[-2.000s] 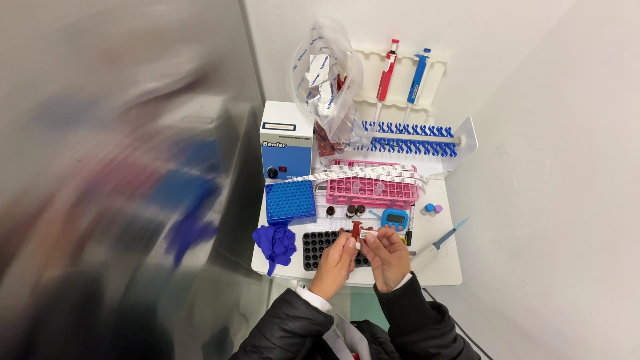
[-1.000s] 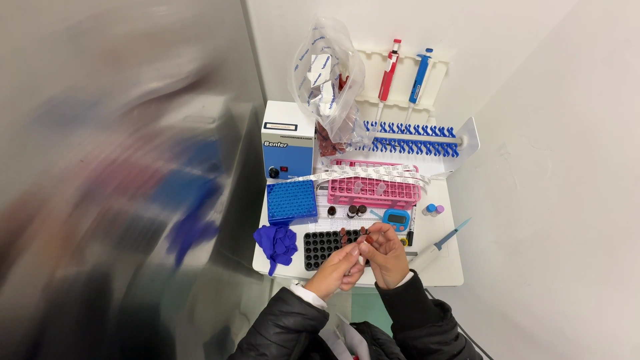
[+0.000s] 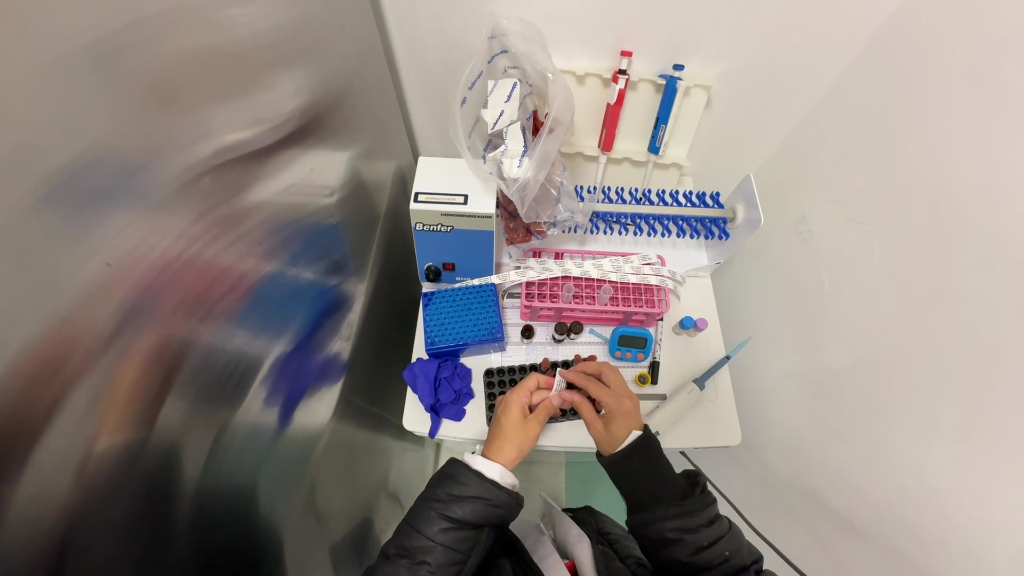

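Both my hands meet over a black vial rack (image 3: 502, 382) near the front of the white table. Between the fingertips of my left hand (image 3: 518, 412) and my right hand (image 3: 604, 400) is a small white printed label (image 3: 559, 384); what it sits on is mostly hidden by the fingers. Several reddish-brown small pieces (image 3: 588, 362) show just behind my fingers, at the rack's back edge. Brown glass vials (image 3: 560, 330) stand behind the rack, left of a blue digital timer (image 3: 631, 343). Strips of printed labels (image 3: 596, 269) lie across a pink tube rack (image 3: 594, 308).
Left are a crumpled purple glove (image 3: 439, 390), a blue tip box (image 3: 462, 318) and a Benfer homogenizer (image 3: 454, 240) with a plastic bag (image 3: 512, 120) beside it. A pipette (image 3: 684, 396) lies at the right edge, near two capped tubes (image 3: 691, 326). Red (image 3: 614, 108) and blue (image 3: 666, 112) pipettes hang behind.
Two seconds ago a reddish-brown piece showed upright between my fingertips; it is no longer visible there. My hands have drawn closer together around the white label.
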